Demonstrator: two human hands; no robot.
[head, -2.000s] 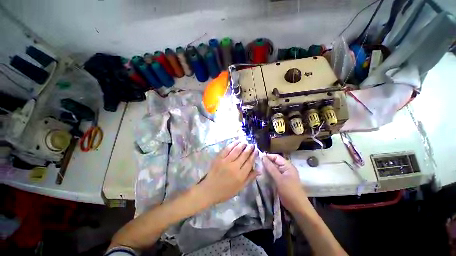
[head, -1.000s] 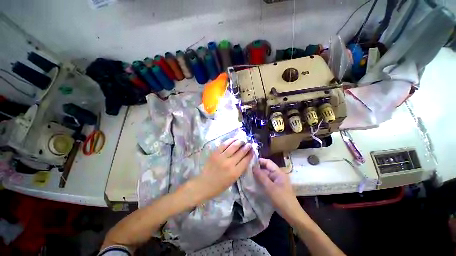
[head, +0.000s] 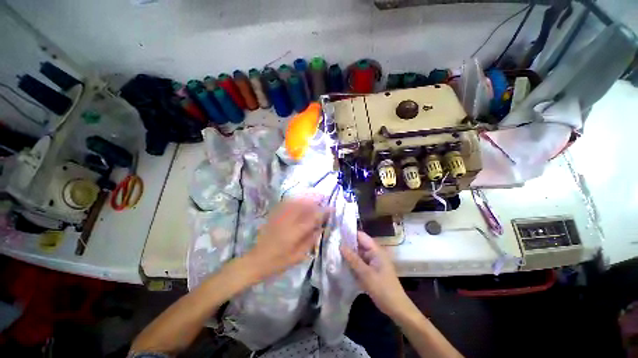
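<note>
The pale grey garment piece (head: pixel 266 308) with faint blotches lies crumpled on the table left of the overlock machine (head: pixel 413 119) and hangs over the front edge. Its upper right part is at the brightly lit needle area (head: pixel 343 178), where glare hides the detail. My left hand (head: pixel 297 227) is blurred and lies on the cloth just in front of the needle area, its fingers bunched at a fold. My right hand (head: pixel 371 266) pinches the cloth's right edge between thumb and fingers, lower and to the right.
An orange cover (head: pixel 303 131) stands left of the needle. Thread spools (head: pixel 276 91) line the wall. Scissors (head: pixel 127 193) and a second sewing machine (head: pixel 77 189) are at left. A pinkish slim tool (head: pixel 488 212) and a metal-edged tray (head: pixel 547 233) are at right. Fabric scraps (head: pixel 532 150) hang behind.
My left hand has moved slightly left and down from the needle area and is blurred. My right hand has moved down and left along the cloth edge. The cloth's right part is now gathered into long folds.
</note>
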